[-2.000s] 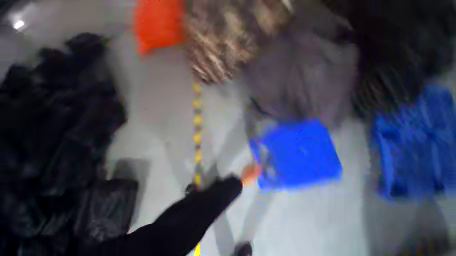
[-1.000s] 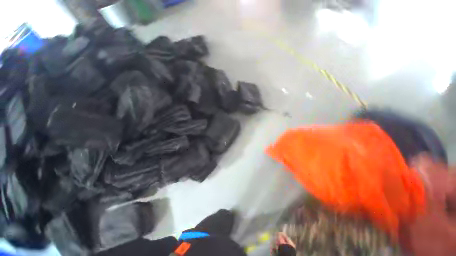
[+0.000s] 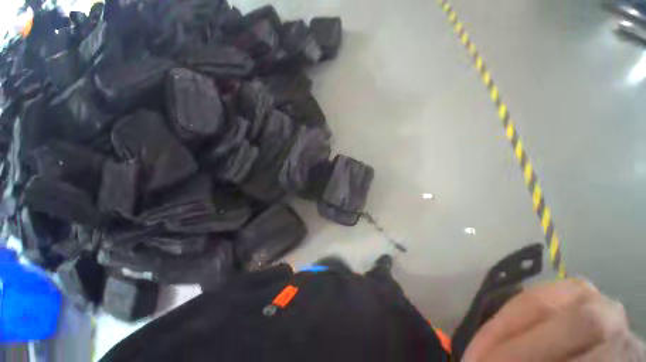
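My right hand [image 3: 556, 327] is large and close to the camera at the bottom right, cut off by the edge. Its fingers are curled closed against a short black snap strap [image 3: 523, 264] with two metal studs, whose lower part is partly hidden by the hand. My left hand is not in view. The black jacket or apron [image 3: 340, 314] on my body, with a small orange tag, fills the bottom middle.
A large heap of soft black bags [image 3: 195, 102] lies on the floor at left and centre. A blue crate [image 3: 28, 297] is at the lower left edge. Yellow-black tape [image 3: 520, 152] crosses the grey floor [image 3: 411, 106] at right. Small white scraps lie on the floor.
The view has turned. The large orange cloth and camouflage bundle have left it, except an orange sliver low down. The black strap now shows beside my right hand.
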